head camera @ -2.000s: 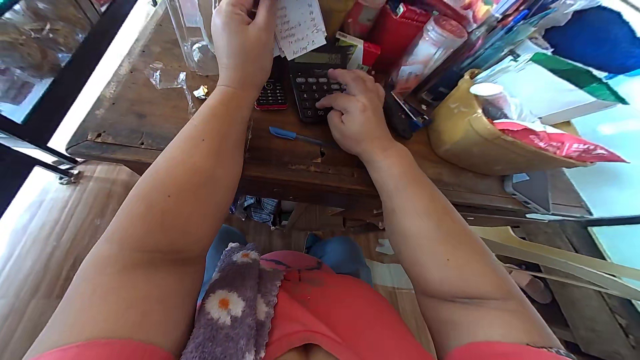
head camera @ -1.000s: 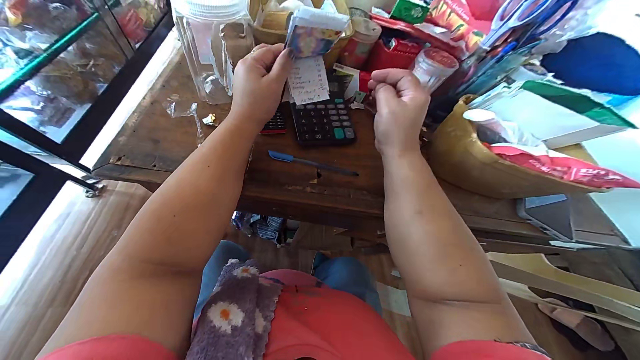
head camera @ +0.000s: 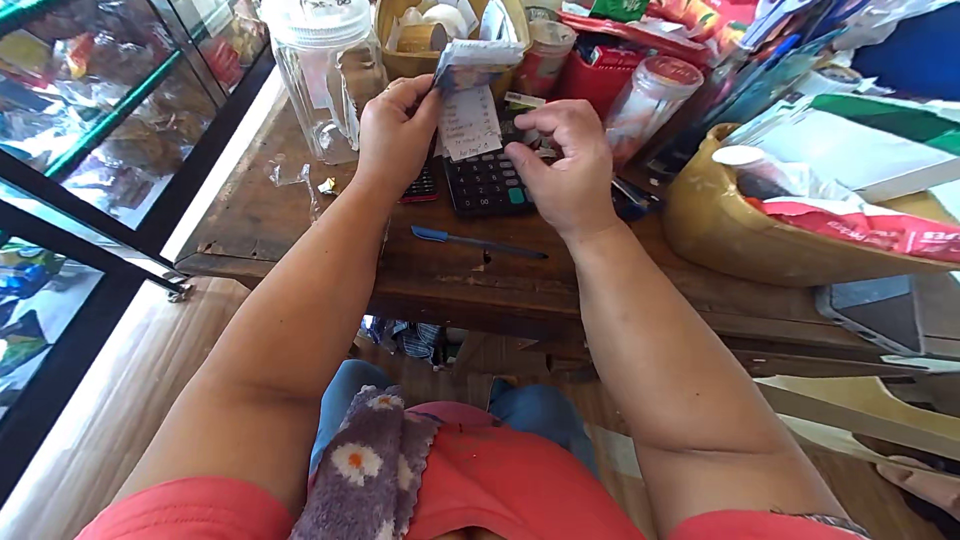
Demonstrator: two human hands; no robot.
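My left hand (head camera: 397, 131) grips a small notepad (head camera: 476, 60) by its left side, thumb and fingers pinched on it. A slip of paper with handwriting (head camera: 470, 127) hangs below the pad, over the upper part of a black desk calculator (head camera: 487, 184). My right hand (head camera: 566, 157) hovers at the calculator's right side, fingers curled and apart, with nothing seen in it. A second, smaller black and red keypad device (head camera: 420, 185) lies left of the calculator, partly behind my left wrist. Nearer me, a blue-capped pen (head camera: 480, 242) lies on the wooden table (head camera: 315, 259).
A clear plastic jar (head camera: 322, 75) stands behind my left hand. Lidded tubs (head camera: 652, 97) and a red container (head camera: 589, 82) crowd the back. On the right sits a yellow basin (head camera: 727, 217) of packets, beside a grey device (head camera: 870, 307). A glass display case (head camera: 112, 112) borders the left.
My right hand was on the calculator keys, then lifted off to the right with fingers closed; now its fingers are spread. The notepad in my left hand has come further into view.
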